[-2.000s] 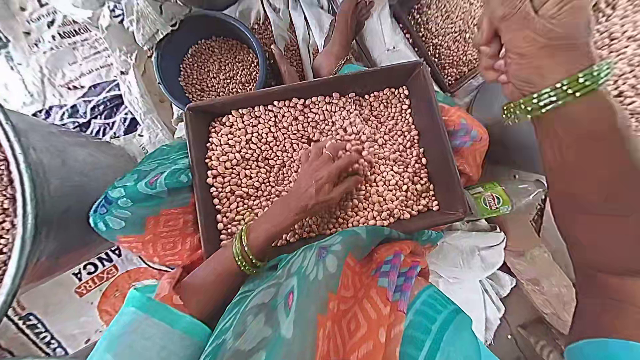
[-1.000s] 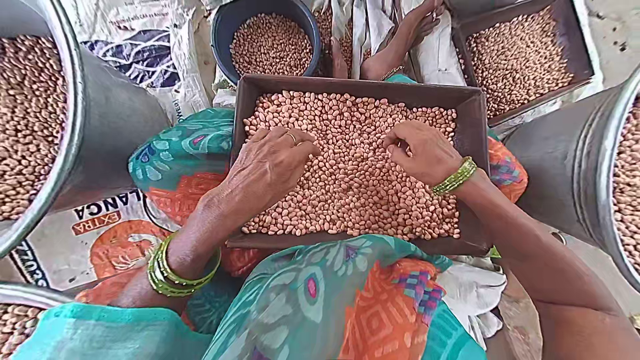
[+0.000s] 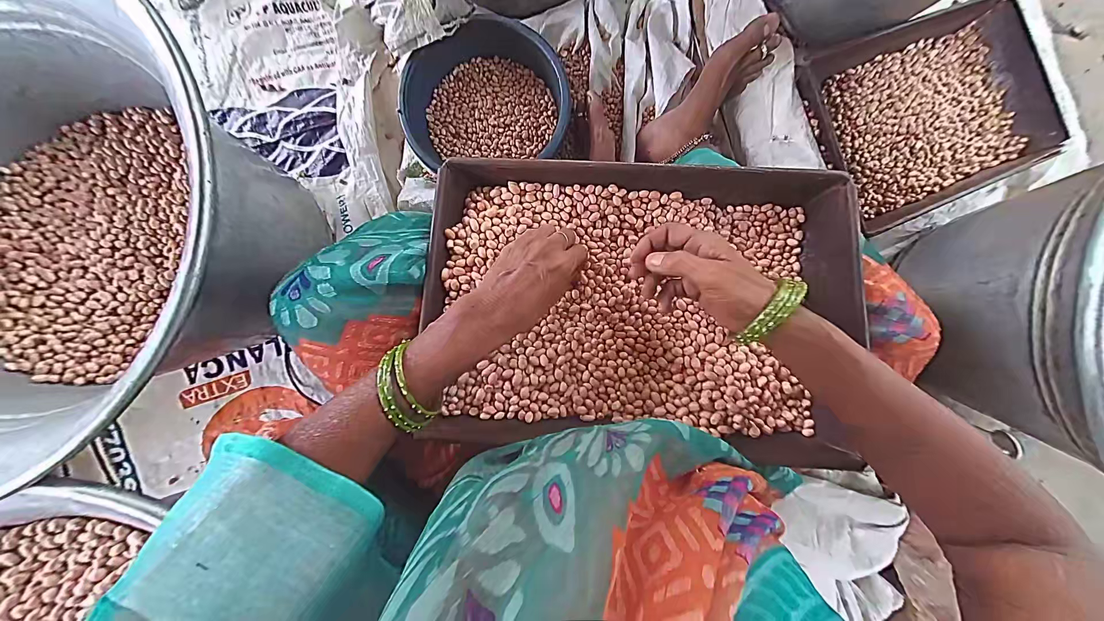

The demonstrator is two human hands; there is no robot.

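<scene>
A dark brown rectangular tray rests across my lap, filled with shelled peanuts with pinkish skins. On the left half of the peanuts lies my left hand, its fingers curled down onto them; what is under the fingertips is hidden. My right hand is just over the right half, with thumb and fingers bent close together; I cannot tell whether a peanut is between them. Green bangles circle both wrists. The peanuts reach close to the tray's left wall, and some of the tray floor shows at the right.
A large metal pot of peanuts stands at the left, a second metal vessel below it. Behind my tray are a blue tub of peanuts and a bare foot. Another peanut tray lies back right, beside a metal pot.
Two seconds ago my right hand was raised beyond the tray's right edge; it is now over the peanuts. My left hand has moved from the middle to the left half. The view has shifted.
</scene>
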